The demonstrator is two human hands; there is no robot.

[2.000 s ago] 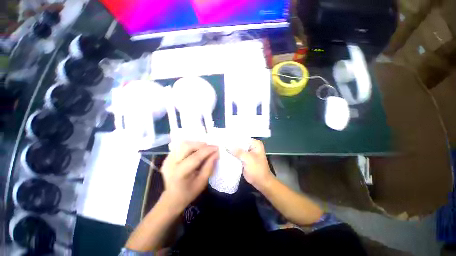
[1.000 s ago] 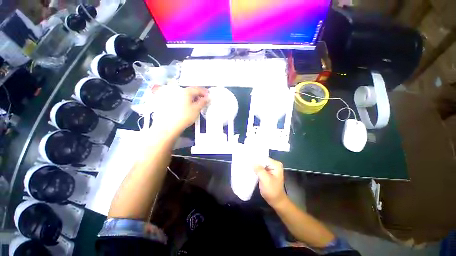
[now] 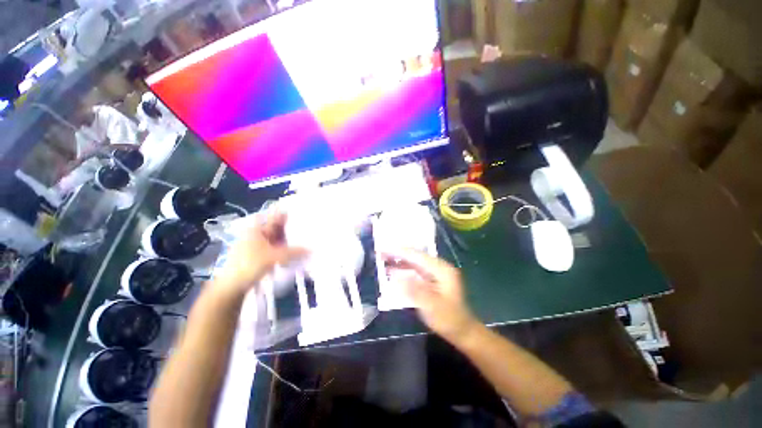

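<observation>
White camera housings with slotted brackets stand side by side at the bench's front edge, washed out by glare: a middle one (image 3: pixel 332 288) and a right one (image 3: pixel 407 224). Another white bracket shows partly at the left, behind my left forearm. My left hand (image 3: pixel 266 244) is blurred, at the upper left side of the middle housing; whether it grips anything cannot be told. My right hand (image 3: pixel 433 288) is over the front of the right housing, fingers apart, with nothing visible held.
A monitor (image 3: pixel 309 100) stands behind a white keyboard (image 3: pixel 380 185). To the right are yellow tape (image 3: pixel 466 206), a mouse (image 3: pixel 552 245), a black printer (image 3: pixel 535 109) and a curled label strip (image 3: pixel 572 191). Black-fronted cameras (image 3: pixel 125 323) line the left. A person's sleeve (image 3: pixel 109 129) shows upper left.
The view has tilted up, showing more monitor. The white piece has left my right hand, which has moved up onto the housings. My left hand is beside the middle housing, lower against it.
</observation>
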